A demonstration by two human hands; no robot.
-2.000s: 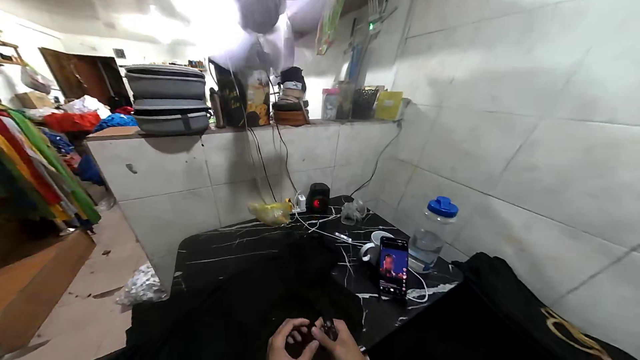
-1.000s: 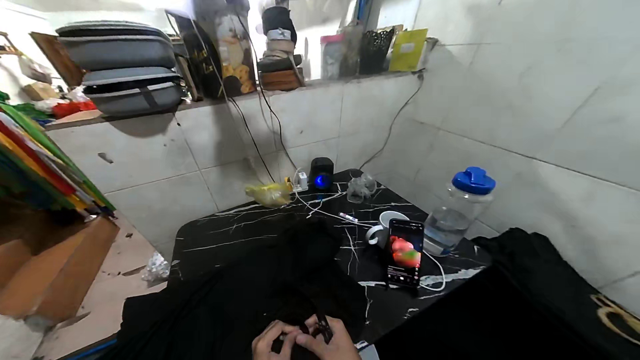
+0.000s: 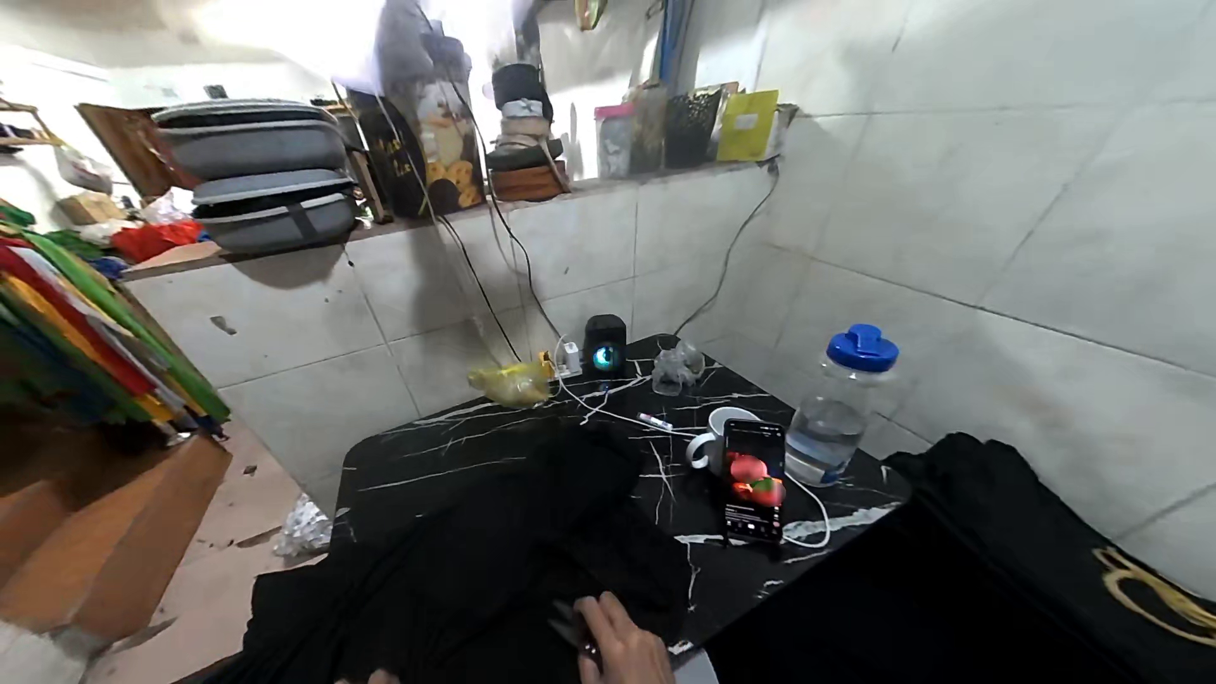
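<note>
Black cloth (image 3: 475,560) lies bunched over the near part of a black marble-patterned table (image 3: 418,465). My right hand (image 3: 622,641) is at the bottom centre, closed around a small dark metal tool (image 3: 568,624) with pointed blades, perhaps thread snips, held over the cloth. Only the fingertips of my left hand (image 3: 380,676) show at the bottom edge, against the cloth; whether they grip it is hidden. More black fabric with a gold design (image 3: 1154,594) lies at the right.
A smartphone (image 3: 753,480) leans upright before a white mug (image 3: 708,446), its white cable curling beside it. Behind stand a blue-lidded water bottle (image 3: 836,408) and a small black speaker-like device (image 3: 605,347). A yellow plastic bag (image 3: 513,383) and a clear one (image 3: 677,369) lie near the wall.
My hands were together over the cloth and have moved apart. The left has gone left and down to the frame's edge. The dark tool's blades now show at my right hand.
</note>
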